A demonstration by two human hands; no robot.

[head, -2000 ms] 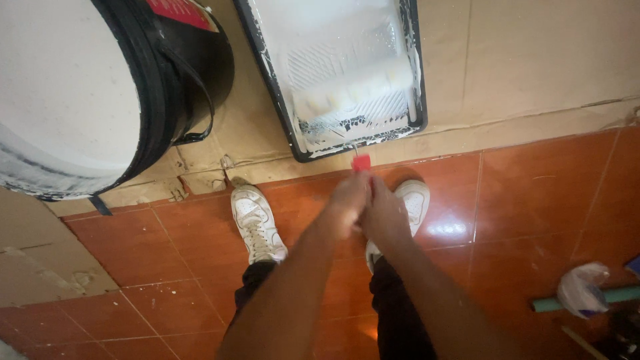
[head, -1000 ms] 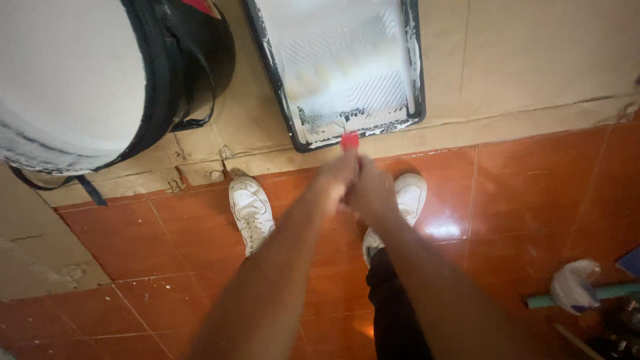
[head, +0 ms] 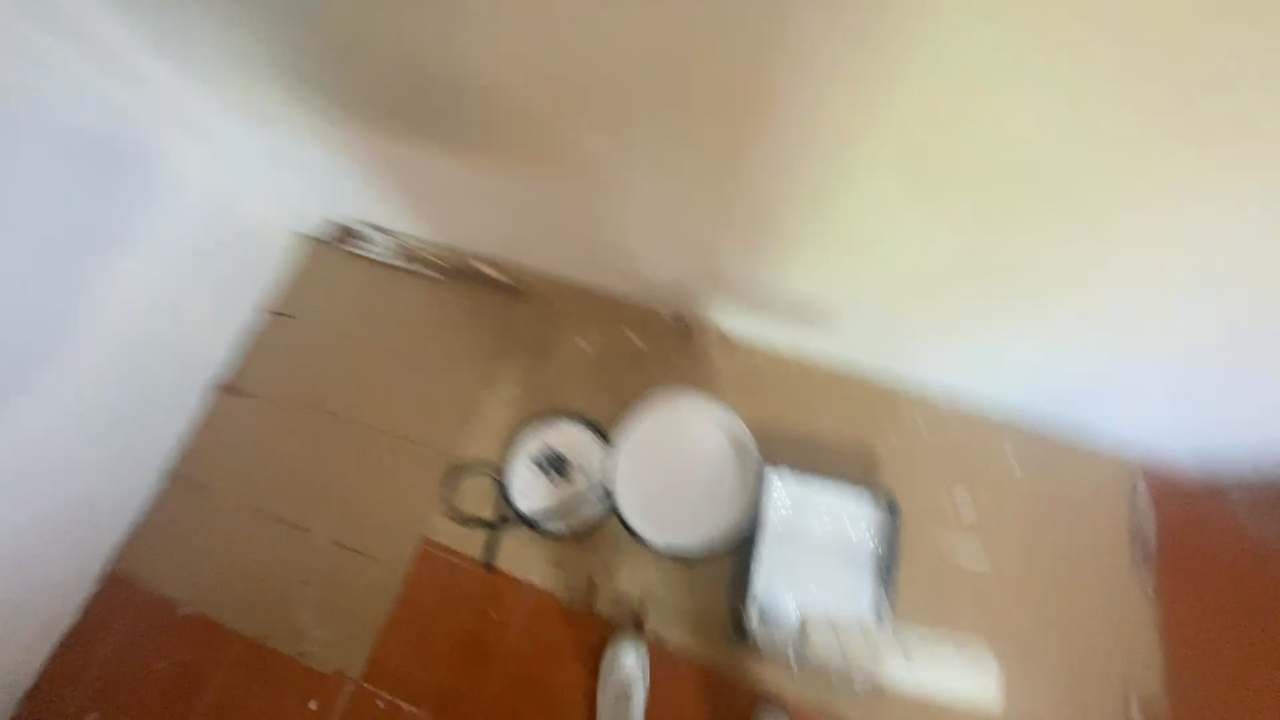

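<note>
The view is strongly blurred, and neither my left hand nor my right hand can be made out. A paint tray (head: 825,550) with white paint in it lies on the brown floor covering. Over its lower edge is a pale paint roller (head: 945,668), its handle and whatever holds it out of view. Left of the tray stands a bucket of white paint (head: 685,470). Beside that is a smaller round container or lid (head: 540,490), white with a dark rim and a dark patch on it.
Brown covering sheets (head: 340,400) lie over orange-red floor tiles (head: 480,630). A white shoe (head: 623,680) is at the bottom edge. A pale wall (head: 1000,250) rises behind, with another white surface (head: 130,250) at left. Thin objects (head: 400,250) lie near the far corner.
The view has swung up and back to the walls. Both hands, together on a red-ended handle at the tray in the earlier frames, are out of sight. The roller now shows over the tray's lower edge.
</note>
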